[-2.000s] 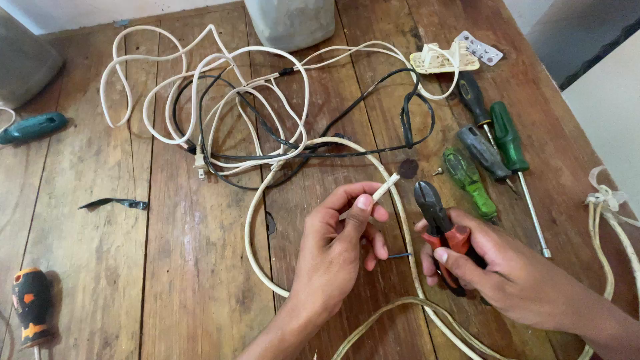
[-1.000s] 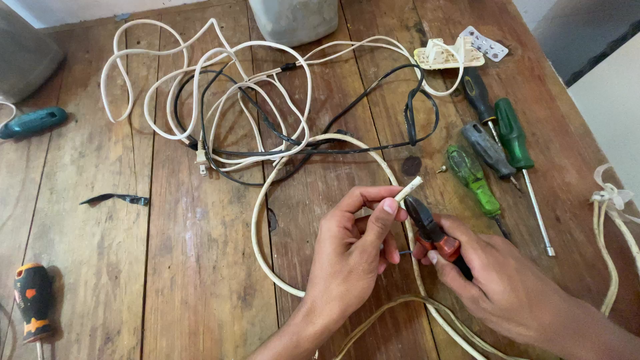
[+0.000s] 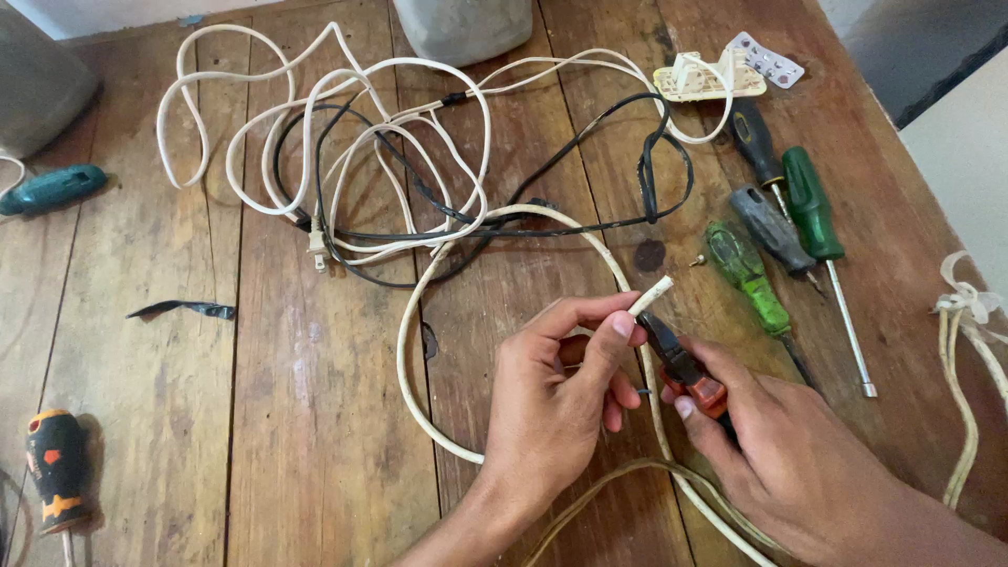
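Between thumb and fingers, my left hand (image 3: 563,378) pinches a white sheathed electrical cable (image 3: 652,296), its cut end pointing up and right. My right hand (image 3: 780,449) grips diagonal cutting pliers (image 3: 677,354) with red and black handles. The dark jaws lie against the cable just beside my left thumb; whether they bite into it cannot be told. A thicker cream cable (image 3: 405,339) loops on the wooden table around and behind my left hand. A small bluish wire end (image 3: 644,391) shows near my left fingertips.
Tangled white cords (image 3: 480,142), a black cord (image 3: 551,232) and a two-prong plug (image 3: 317,250) lie behind my hands. Several screwdrivers, one green (image 3: 811,205), lie at right, near a cream plastic electrical fitting (image 3: 709,83) and a blister pack (image 3: 768,61). An orange-black screwdriver (image 3: 57,472) is at left.
The pliers, earlier apart from the cable with jaws pointing up, have moved left against it in my right hand. My left hand keeps its hold on the cable.
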